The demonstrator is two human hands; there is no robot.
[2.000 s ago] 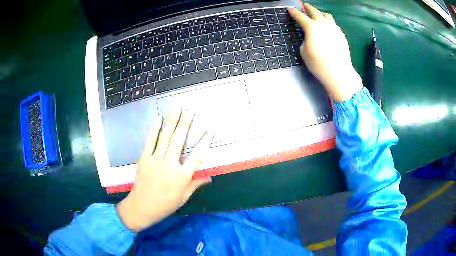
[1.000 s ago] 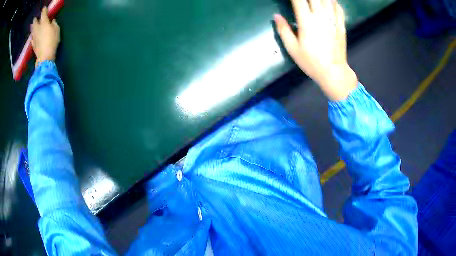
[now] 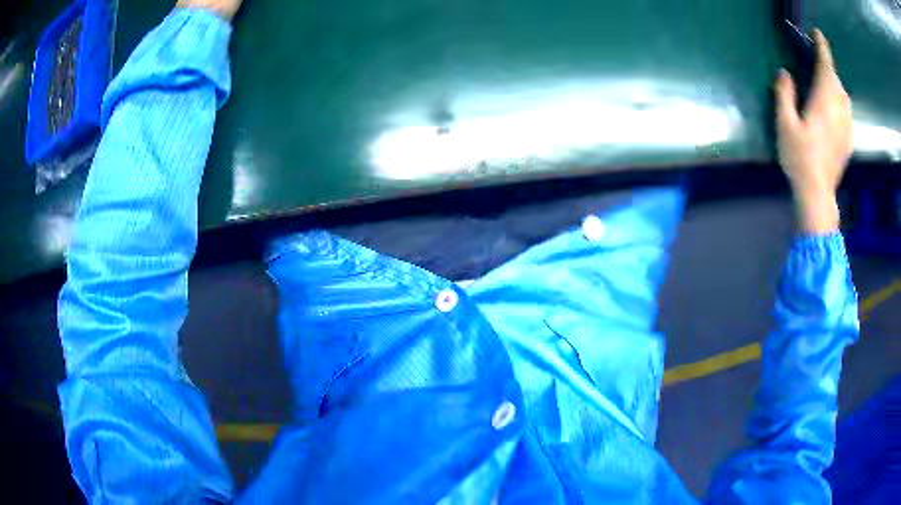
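Observation:
My left hand (image 3: 209,5) is at the top edge, mostly cut off; only its wrist part shows, so its fingers and anything in them are hidden. My right hand (image 3: 818,128) is at the upper right over the bench's front edge, slightly blurred. Its thumb and fingers are around a dark tool (image 3: 801,61), which looks like the electric screwdriver. The tool is partly hidden by the hand and dark against the bench. No laptop is in view.
The blue screw box (image 3: 37,123), with dark specks inside, is at the upper left beside my left sleeve, on a clear plastic edge. The glossy green bench (image 3: 326,69) crosses the top. Below are the grey floor and yellow lines (image 3: 716,365).
The view has shifted. The laptop with its red and white edge, under my left hand two seconds ago and at upper left one second ago, is out of view. The blue box shows again.

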